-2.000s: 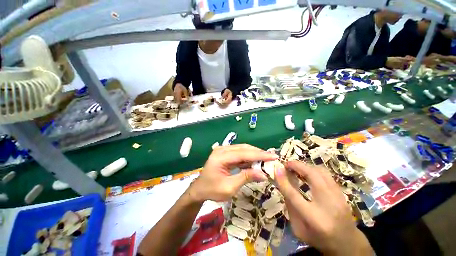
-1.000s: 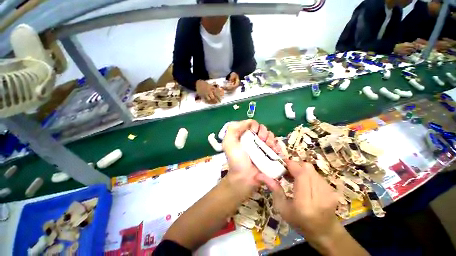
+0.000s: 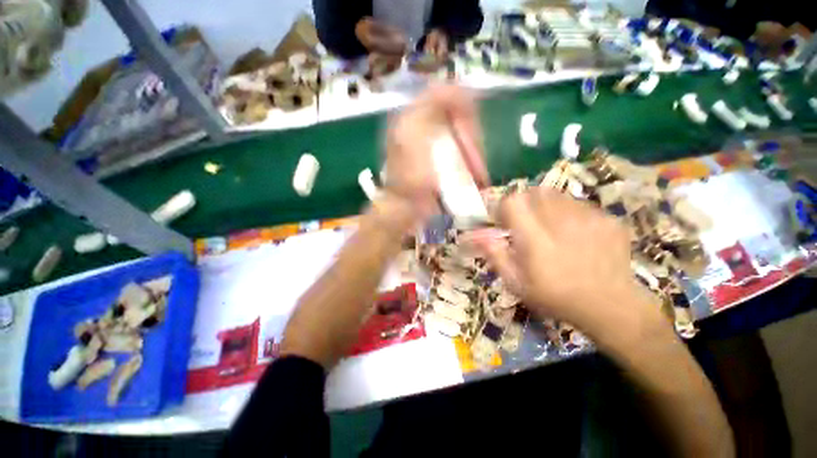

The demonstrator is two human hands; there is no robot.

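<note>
A white oblong housing (image 3: 458,182) is held above the near bench in front of me, tilted and blurred by motion. My left hand (image 3: 428,148) is wrapped around its upper part. My right hand (image 3: 560,246) is at its lower end, with fingertips touching or very near it; the blur hides the exact contact. Whether a cover sits on the housing cannot be told. Below and right of my hands lies a loose heap of beige covers (image 3: 658,219), some with dark rectangles.
A blue tray (image 3: 184,335) with beige and white pieces stands at left. Beyond the bench runs the green conveyor belt (image 3: 242,183) with white units. A grey metal post (image 3: 170,67) slants down at left. A person's hands (image 3: 385,40) work across the belt.
The view has tipped downward, so the bench's front edge shows. The housing has turned steeper and is blurred. My left hand stays around it, my right hand at its lower end.
</note>
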